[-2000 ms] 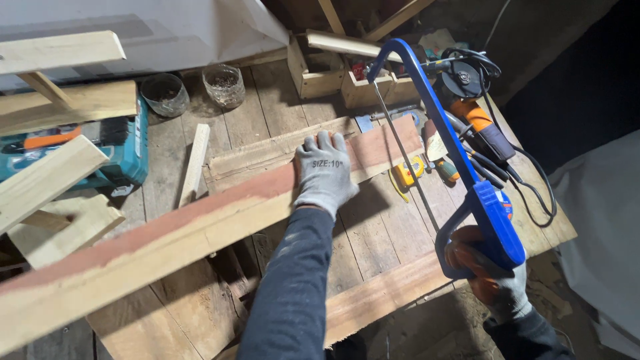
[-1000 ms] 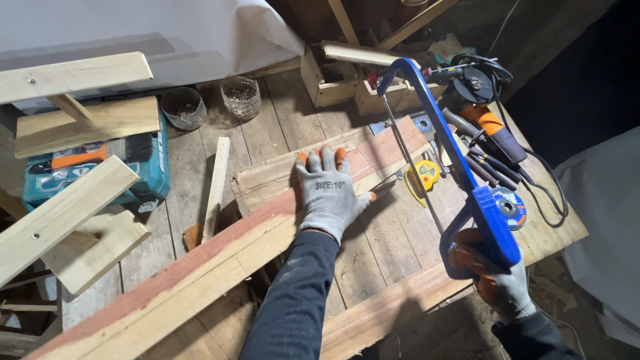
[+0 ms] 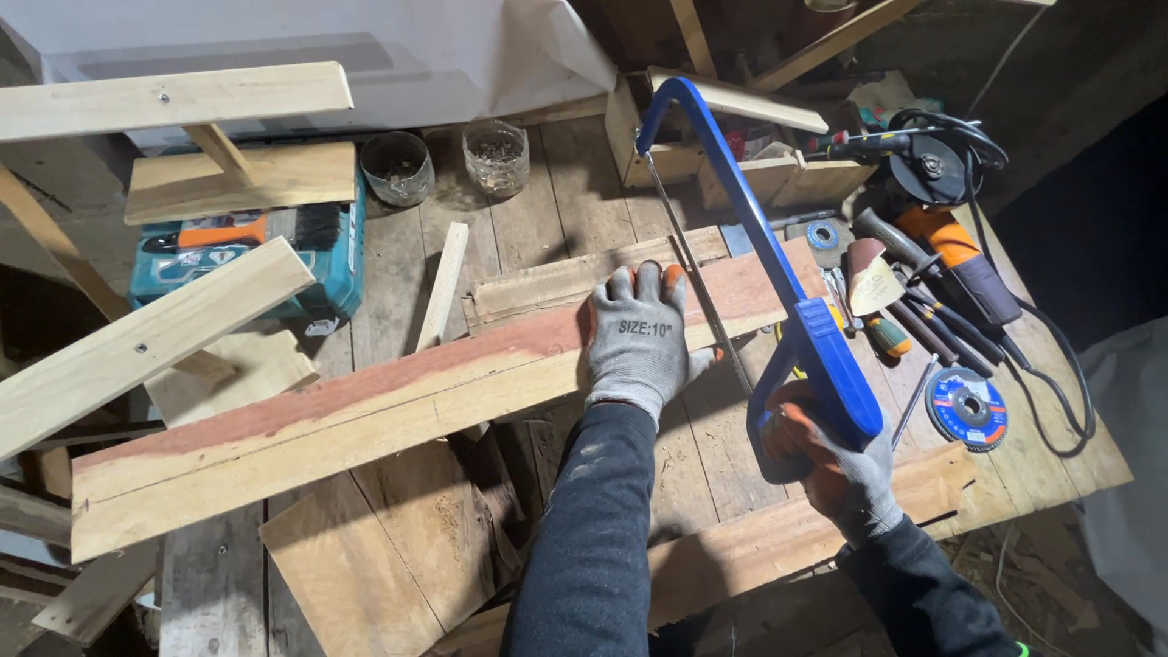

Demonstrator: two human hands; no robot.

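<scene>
My left hand (image 3: pixel 641 338), in a grey glove with orange fingertips, presses on a long two-toned wooden board (image 3: pixel 365 415) that has a dark line along it. Its fingers lie over the far edge and its thumb points right. My right hand (image 3: pixel 835 456), gloved alike, is closed around the handle of a blue bow saw (image 3: pixel 744 196). The saw's thin blade crosses over the board just right of my left hand; whether it touches the wood cannot be told. A rough wooden piece (image 3: pixel 566 278) lies behind the board.
An angle grinder (image 3: pixel 958 255) with its cord, a flap disc (image 3: pixel 967 409) and several hand tools lie at the right. Wooden boxes (image 3: pixel 757 178) and two cut plastic cups (image 3: pixel 495 160) stand at the back. A teal tool case (image 3: pixel 342 265) and T-shaped wooden pieces (image 3: pixel 164 100) are at the left.
The board has moved to the right beneath the saw, and its left end has come into view. My left hand stays on it; my right hand keeps hold of the saw.
</scene>
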